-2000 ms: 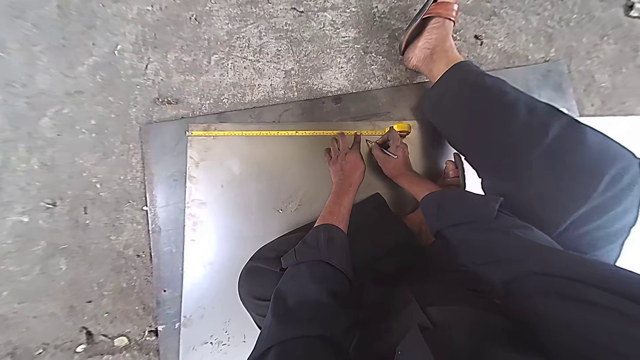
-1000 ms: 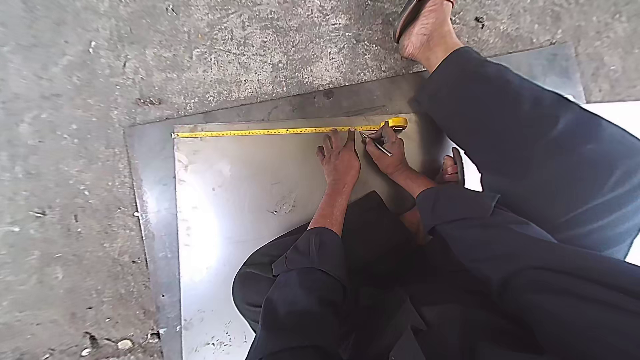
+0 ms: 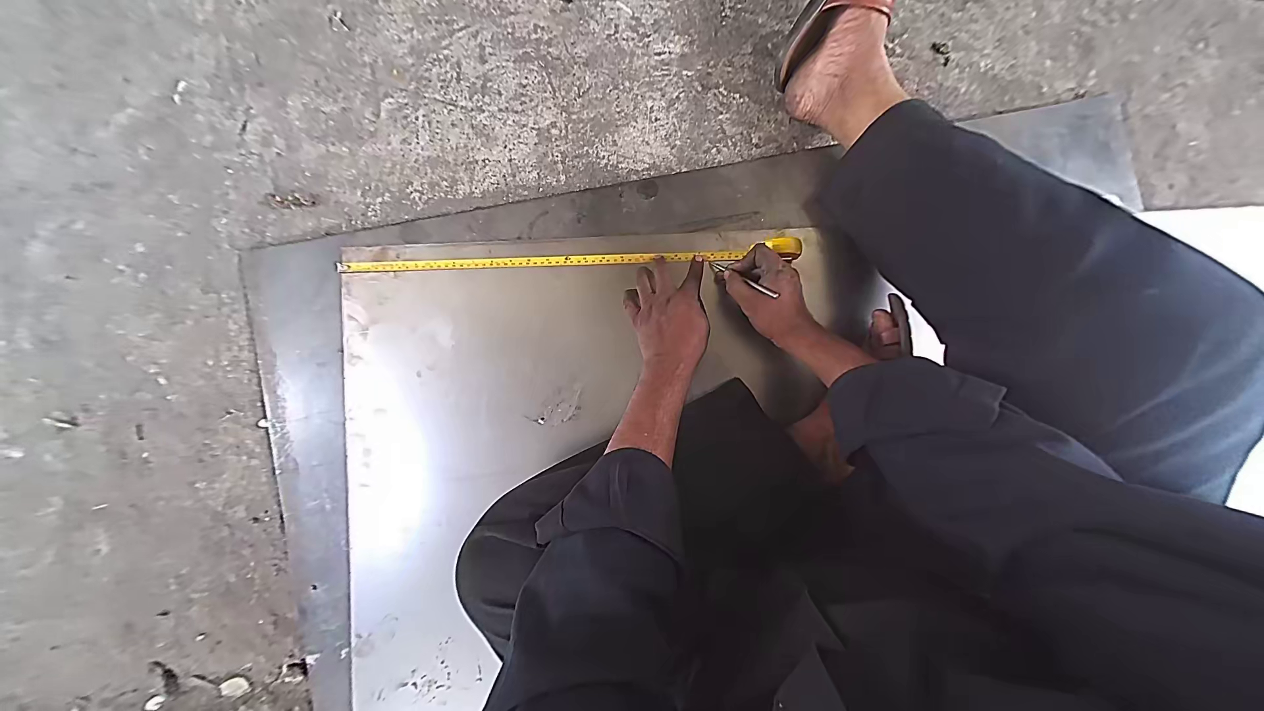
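A yellow tape measure (image 3: 494, 263) is drawn out along the upper edge of a shiny sheet of metal (image 3: 474, 375), its end at the sheet's left edge and its case near the right. My left hand (image 3: 671, 321) lies on the sheet with fingers spread, fingertips touching the lower edge of the tape. Just to its right, my right hand (image 3: 772, 296) grips a thin pen-like marking tool (image 3: 755, 285), its tip at the tape's lower edge. That hand also rests against the tape's case, and whether it holds the case cannot be told.
Beneath the shiny sheet lies a larger, darker metal sheet (image 3: 296, 395), turned at a slight angle on the rough concrete floor (image 3: 128, 346). My sandalled foot (image 3: 839, 69) is on the floor at the top, and my dark-trousered legs cover the right side. Small debris lies at the lower left.
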